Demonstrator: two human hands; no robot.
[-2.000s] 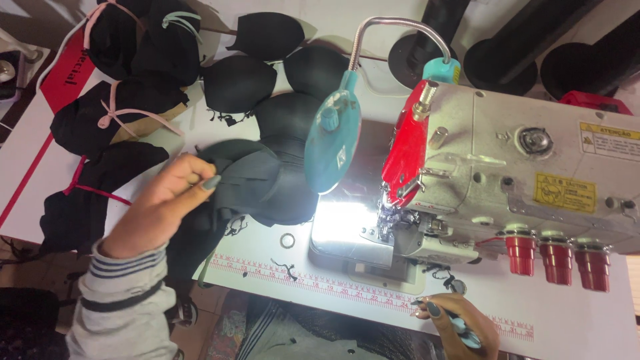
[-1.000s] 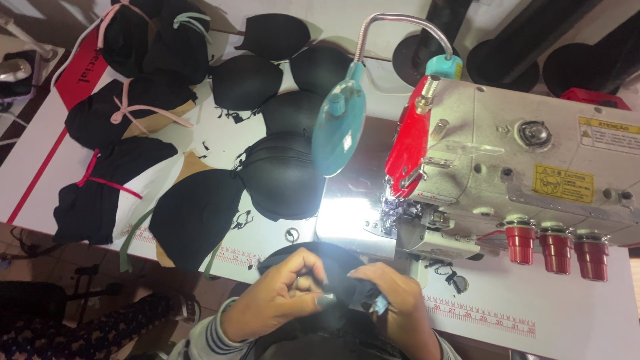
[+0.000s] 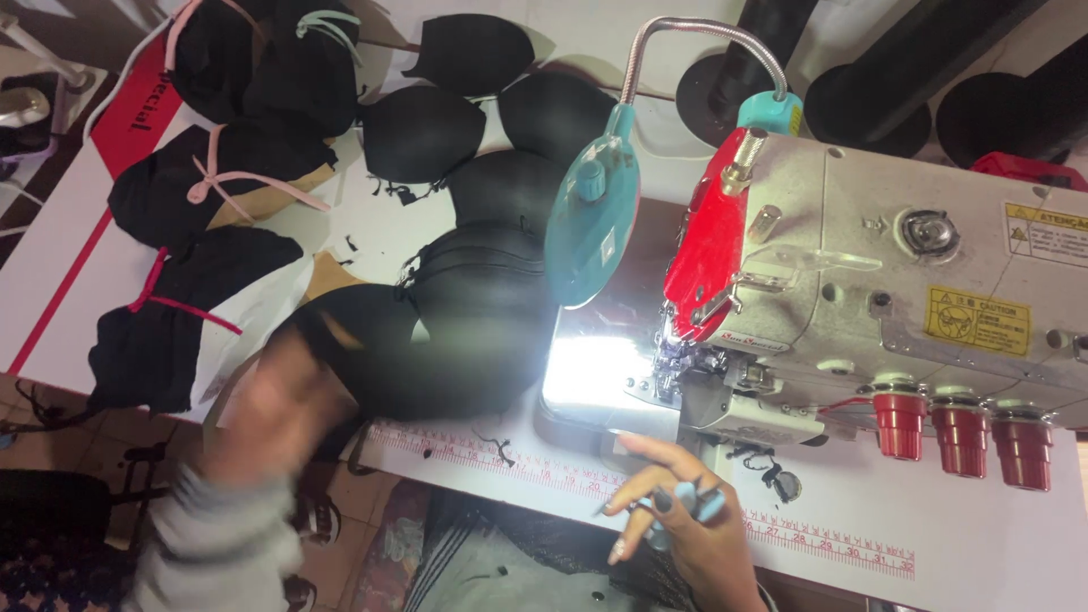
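My left hand [image 3: 285, 408], blurred by motion, is at the near left of the black padded cups; whether it grips the black fabric is not clear. A stack of black bra cups [image 3: 476, 314] lies just to its right. My right hand [image 3: 680, 518] is over the table's front edge, below the sewing machine [image 3: 850, 255], with small light-blue thread snips [image 3: 684, 510] held in the palm and the fingers partly spread. The lit metal sewing plate [image 3: 595, 374] lies above that hand.
Black pieces tied with pink [image 3: 229, 183], magenta [image 3: 153, 289] and mint [image 3: 327, 27] strips lie at the left. A teal lamp [image 3: 595, 221] on a bent metal neck hangs beside the machine. A printed ruler [image 3: 833, 544] runs along the front edge, with thread scraps [image 3: 501, 449] near it.
One second ago both hands were together at the front edge over a black piece. My left hand has since moved left to the cups, and my right hand has moved right with the snips.
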